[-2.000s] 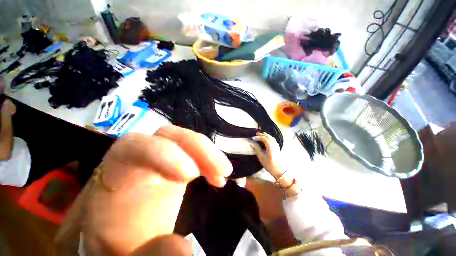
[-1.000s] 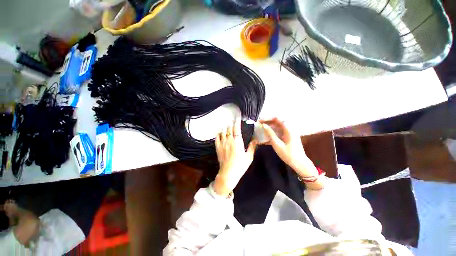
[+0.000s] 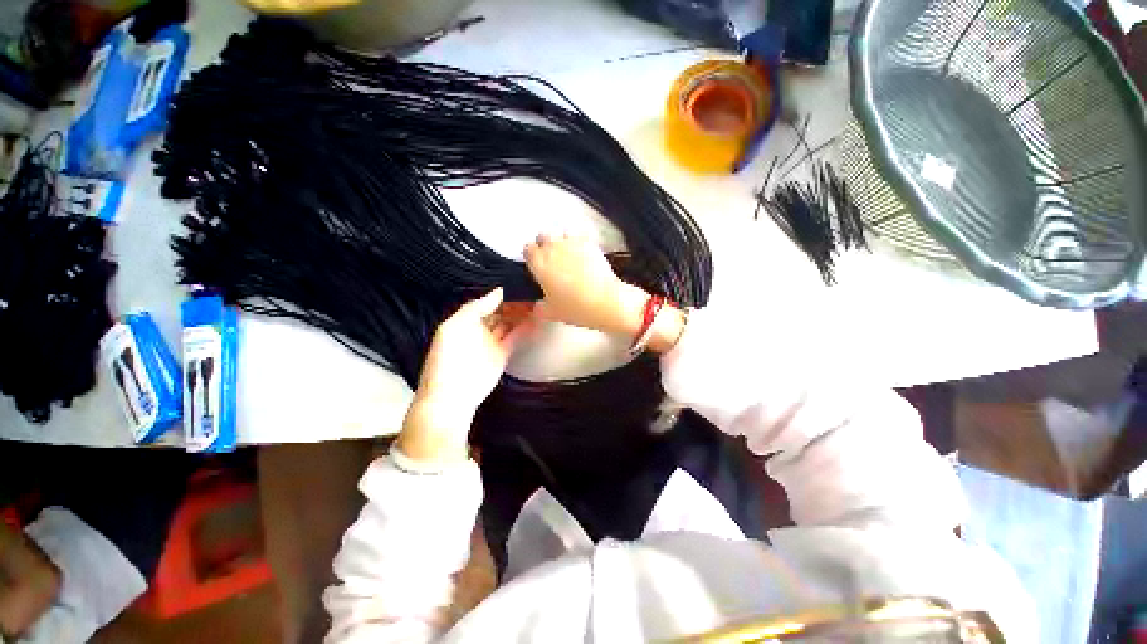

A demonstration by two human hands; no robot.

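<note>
A large hank of thin black cables (image 3: 365,214) lies looped across the white table, its plug ends massed at the left. My right hand (image 3: 579,279) reaches over the inner strand and closes its fingers around it. My left hand (image 3: 459,367) is at the same strand, just left of my right hand, with the thumb on top and the fingers at its lower side. The fingers partly hide the strand. The lower part of the hank hangs over the table's front edge towards my lap.
Blue-and-white packs (image 3: 210,375) stand left of the hank, near another black cable pile (image 3: 53,308). A yellow-orange tape roll (image 3: 720,113), loose black strips (image 3: 815,216) and a grey-green mesh basket (image 3: 962,164) are at right. A person's sleeve (image 3: 86,572) and red stool (image 3: 214,541) are at lower left.
Both hands have moved from the hank's right bend leftwards to the inner strand, the right hand now above the left. The front part of the hank has shifted down towards my lap.
</note>
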